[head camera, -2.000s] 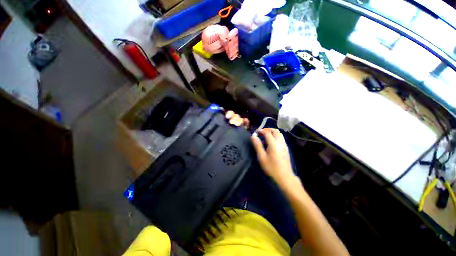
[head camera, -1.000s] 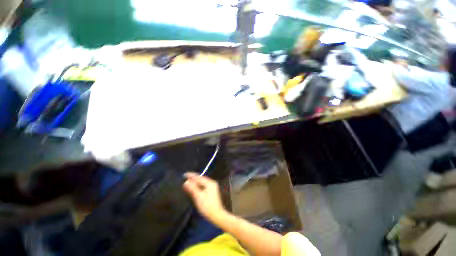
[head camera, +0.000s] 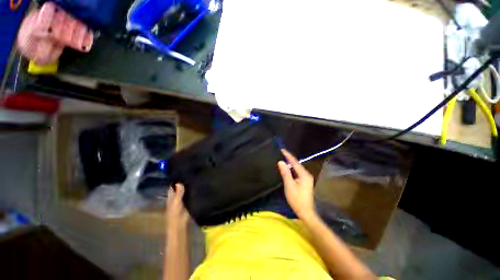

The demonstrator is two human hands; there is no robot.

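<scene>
A flat black cooling stand (head camera: 230, 167) is held over my lap, tilted, with its toothed edge towards me. Small blue lights glow at its corners. My left hand (head camera: 175, 199) is shut on the stand's lower left corner. My right hand (head camera: 296, 183) is at the stand's right side, its thumb and fingers pinching the end of a thin white USB power cable (head camera: 329, 150), which runs up right towards the bench edge. The plug end is hidden by the fingers. The fan grilles cannot be made out.
A large white sheet (head camera: 329, 60) lies on the bench, with a blue parts bin (head camera: 167, 24) and pink fan (head camera: 52, 33) at left. Yellow-handled pliers (head camera: 448, 117) lie at right. Cartons stand below: one with bagged black units (head camera: 66, 158) at left, another (head camera: 378, 202) at right.
The view has swung back from the right and down onto the lap. My left hand now shows at the stand's lower left corner; earlier, fingers showed at its far edge.
</scene>
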